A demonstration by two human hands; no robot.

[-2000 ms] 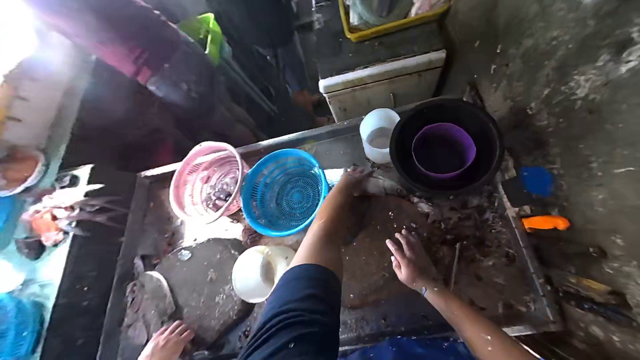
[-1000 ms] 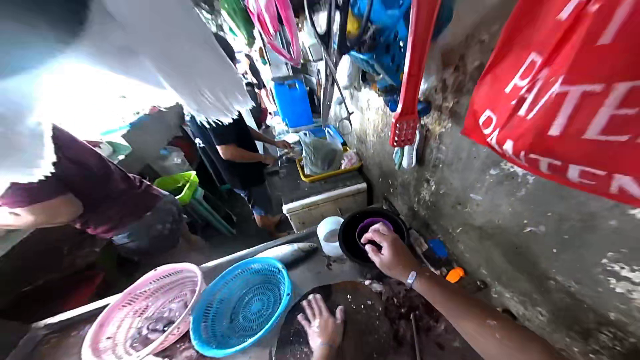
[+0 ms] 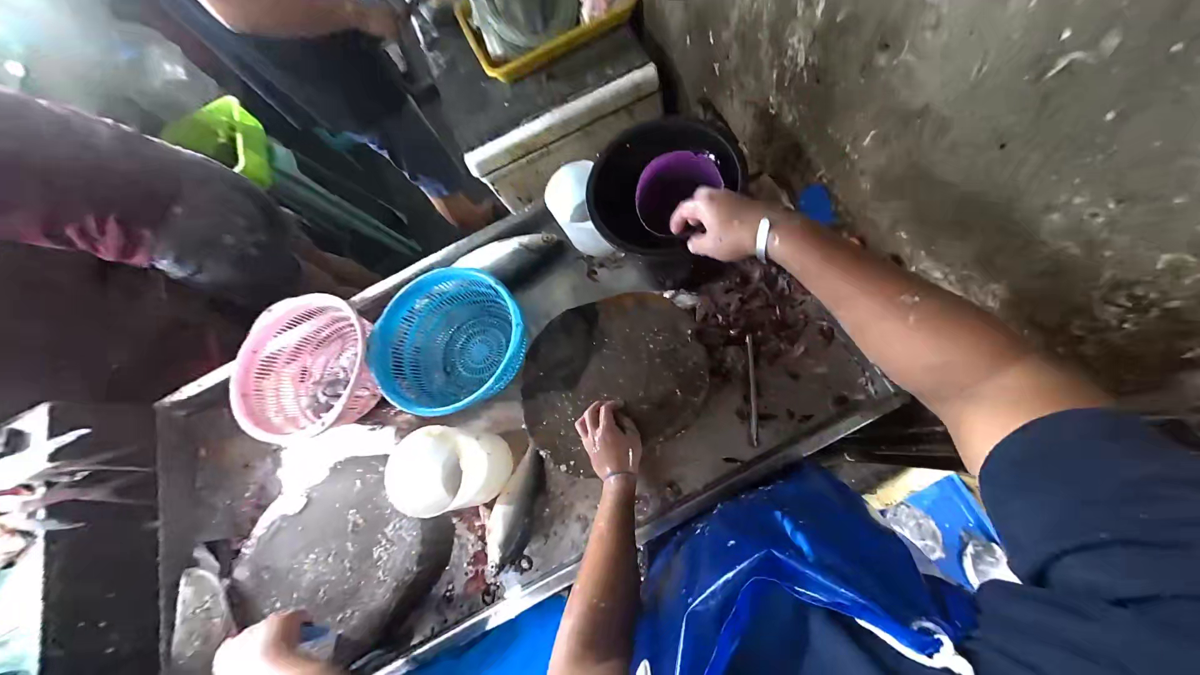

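My right hand (image 3: 720, 223), with a white band at the wrist, has its fingers curled at the rim of a purple plastic container (image 3: 677, 184) inside a black basin (image 3: 614, 178); whether they grip it is unclear. My left hand (image 3: 609, 439) rests on the near edge of a round, dark chopping board (image 3: 647, 366), fingers bent and no object visible in it. One whole fish (image 3: 511, 256) lies behind the board. Another fish (image 3: 515, 514) lies left of my left hand. Dark scraps (image 3: 764, 314) and a thin rod (image 3: 752, 389) are right of the board.
A blue basket (image 3: 450, 342), a pink basket (image 3: 300, 370) and white containers (image 3: 448, 471) stand on the left. Beyond them is a second round board (image 3: 342, 553), with a co-worker's hand (image 3: 272, 645) near it. A white tub (image 3: 577, 208) touches the basin. Other people stand across the table.
The view has swung back down from the room to the table. Since two seconds ago, my right hand has moved from the board to the purple container, and my left hand from behind the board to its near edge.
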